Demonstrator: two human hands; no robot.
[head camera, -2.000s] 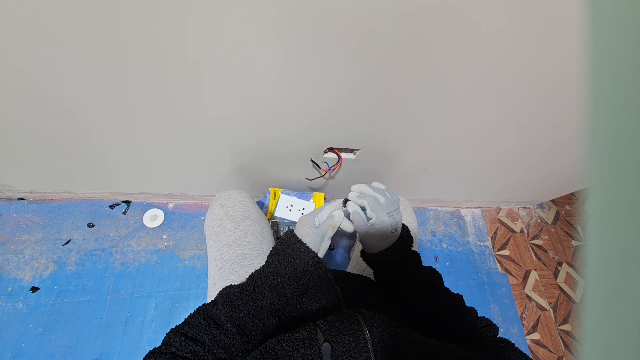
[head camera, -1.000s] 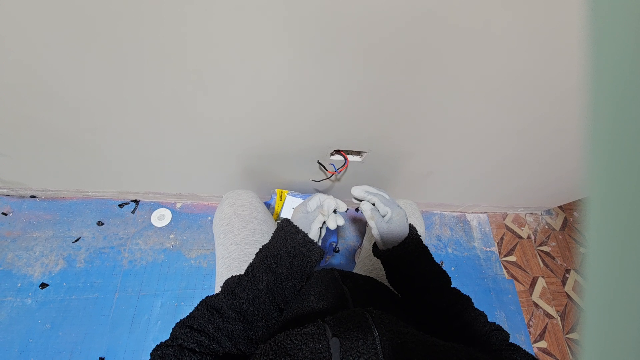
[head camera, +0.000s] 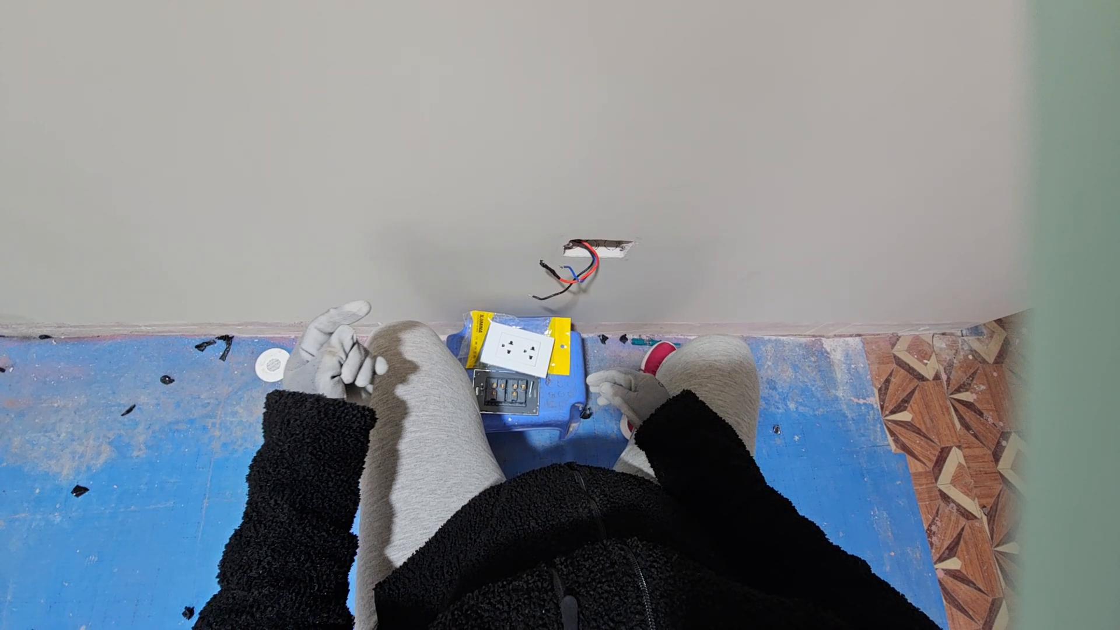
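Observation:
My left hand (head camera: 334, 354), in a pale glove, is raised left of my knee with its fingers partly curled and nothing seen in it. My right hand (head camera: 626, 391), gloved too, rests near my right knee beside a blue plastic stool (head camera: 560, 398); its fingers point left, and whether it holds anything is unclear. On the stool lie a white double socket faceplate (head camera: 516, 348), its yellow-and-clear packaging (head camera: 560, 346) and a dark socket back frame (head camera: 507, 393). Red, blue and black electrical wires (head camera: 586, 273) hang out of a rectangular wall opening (head camera: 612, 248).
A grey wall (head camera: 437, 157) rises ahead. Blue sheeting (head camera: 131, 525) covers the floor, with black scraps (head camera: 80, 491) and a white disc (head camera: 272, 365) on it. A teal-handled tool (head camera: 646, 341) lies by the wall. Patterned flooring (head camera: 954, 455) and a green vertical surface (head camera: 1076, 315) are at right.
My hands, close together in front of the stool before, have moved apart, the left one out past my left knee. The stool and the socket parts on it now show fully.

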